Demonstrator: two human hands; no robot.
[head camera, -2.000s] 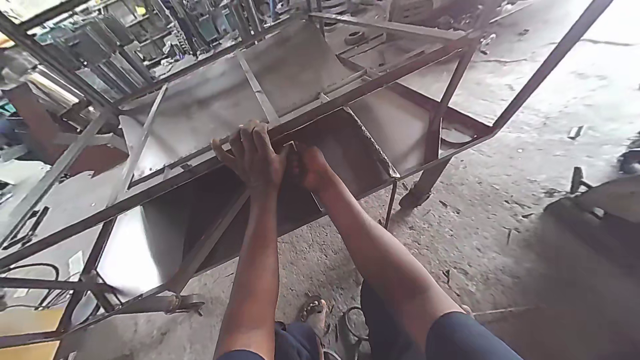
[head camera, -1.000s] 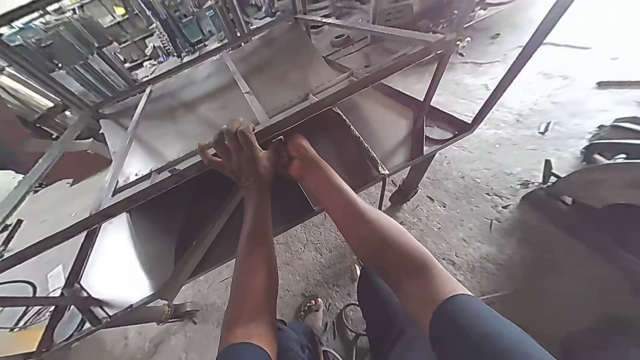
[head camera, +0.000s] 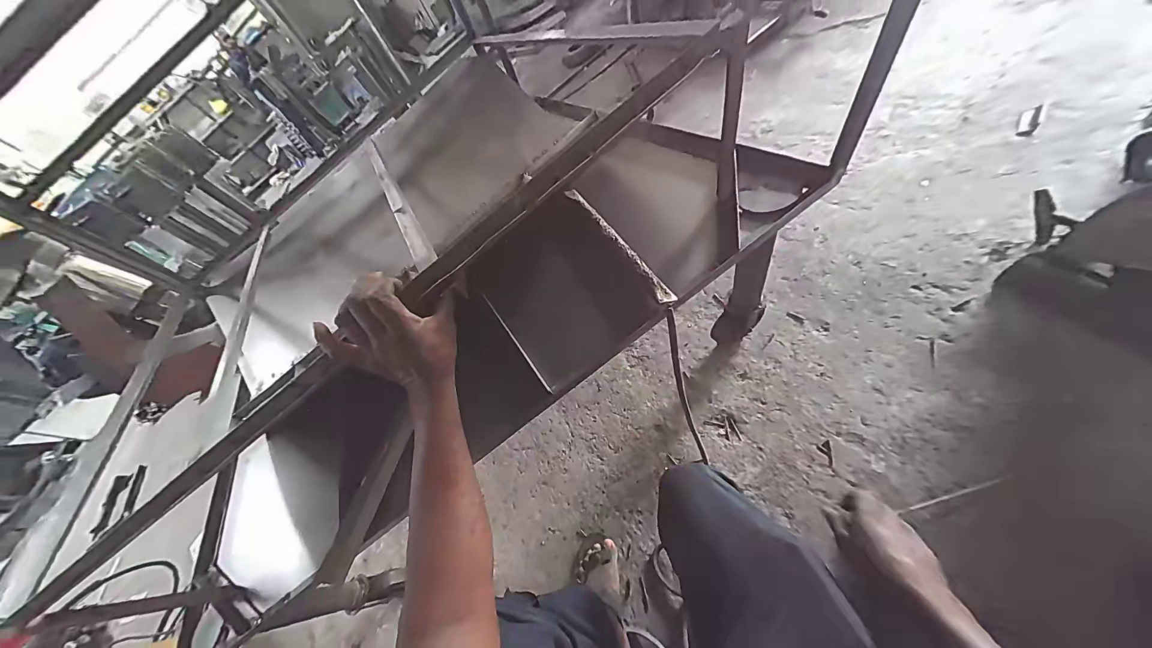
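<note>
My left hand (head camera: 396, 333) is wrapped over the upper rail of a metal frame (head camera: 558, 180), thumb on the near side and fingers over the far side. Below that rail, near the hand, dark sheet metal panels (head camera: 558, 297) line the frame, one with a rough, pale edge strip (head camera: 621, 247). My right hand (head camera: 868, 531) is low at the right, over the concrete floor beside my knee, away from the frame. Its fingers are partly bent and blurred; whether it holds anything cannot be told.
A cable (head camera: 684, 387) hangs from the frame to the floor near my knee. A caster wheel (head camera: 738, 324) stands under the frame. A dark machine part (head camera: 1089, 252) lies at the right. Shelves with metal stock (head camera: 189, 189) stand behind, and metal scraps (head camera: 1030, 120) lie about.
My right hand has left the rail beside my left hand and moved down and right, over the floor. The left hand stays on the rail.
</note>
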